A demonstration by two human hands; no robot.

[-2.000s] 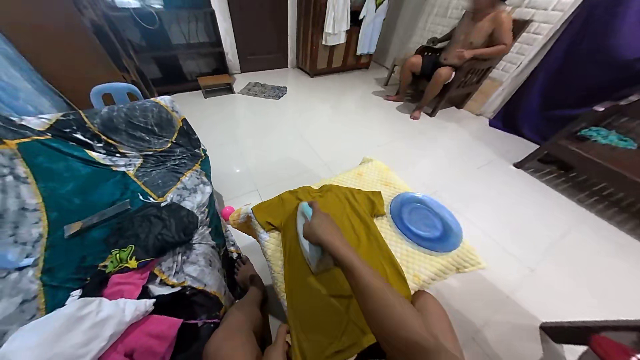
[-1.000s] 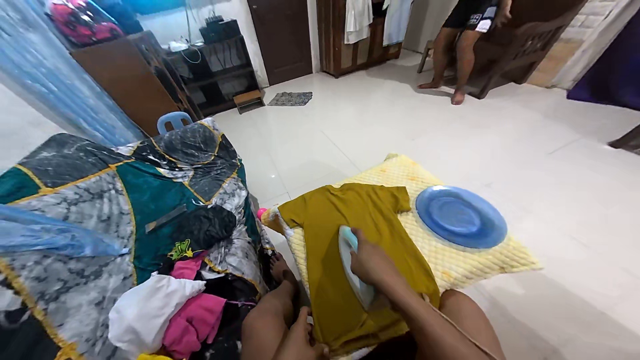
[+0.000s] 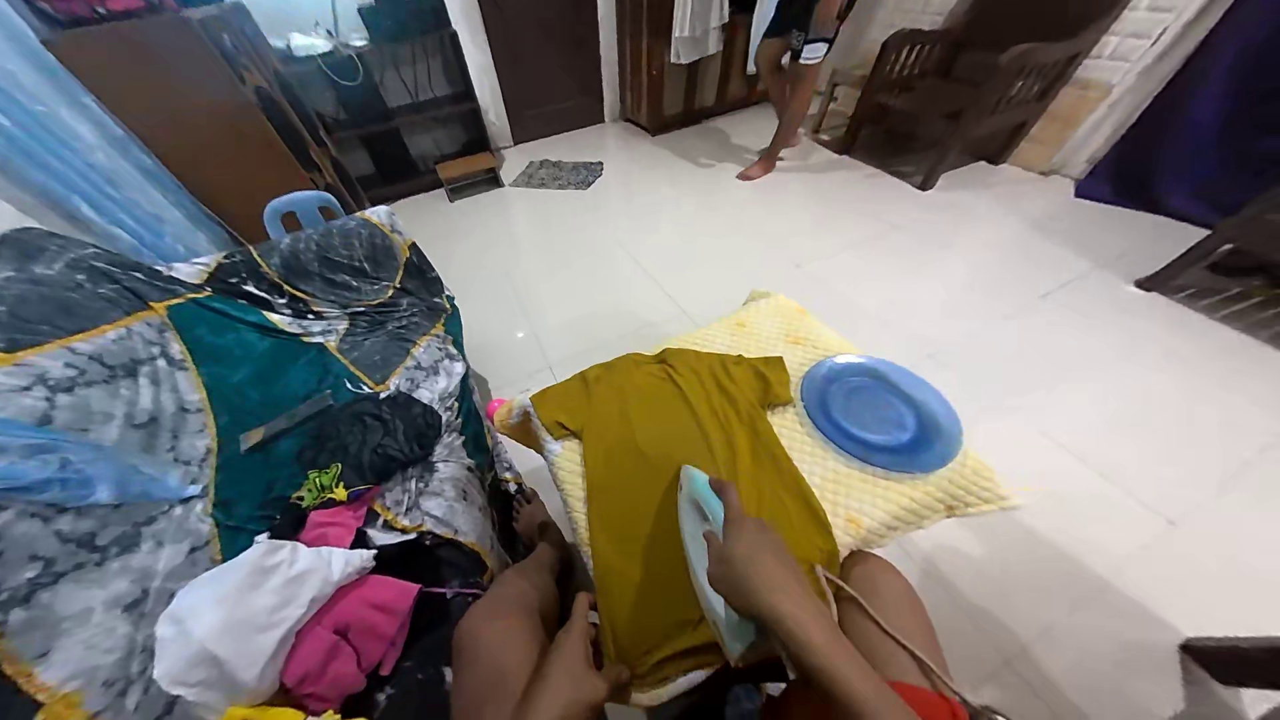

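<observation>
A mustard-yellow T-shirt [image 3: 660,500] lies spread on a pale yellow quilted pad [image 3: 790,330]. My right hand [image 3: 750,560] is closed around the handle of a light blue and white clothes iron [image 3: 705,560], which rests on the lower middle of the shirt with its tip pointing away from me. The iron's cord runs back over my right leg. My left hand [image 3: 580,670] is at the shirt's lower left edge; whether its fingers pinch the cloth is unclear. A blue plate [image 3: 880,413] sits on the pad, right of the shirt.
At left, a patterned cover [image 3: 100,400] bears a heap of clothes, with a white cloth [image 3: 250,620] and a pink garment [image 3: 350,640]. Beyond stand a blue plastic chair [image 3: 302,212], a floor mat [image 3: 558,175], a small step stool [image 3: 468,175] and a wooden armchair [image 3: 930,100]. A person's legs [image 3: 785,100] are near the cabinet.
My right hand has moved the iron from near the shirt's collar down toward its lower part. The other person, seated in the chair two seconds ago, is now on their feet, farther left.
</observation>
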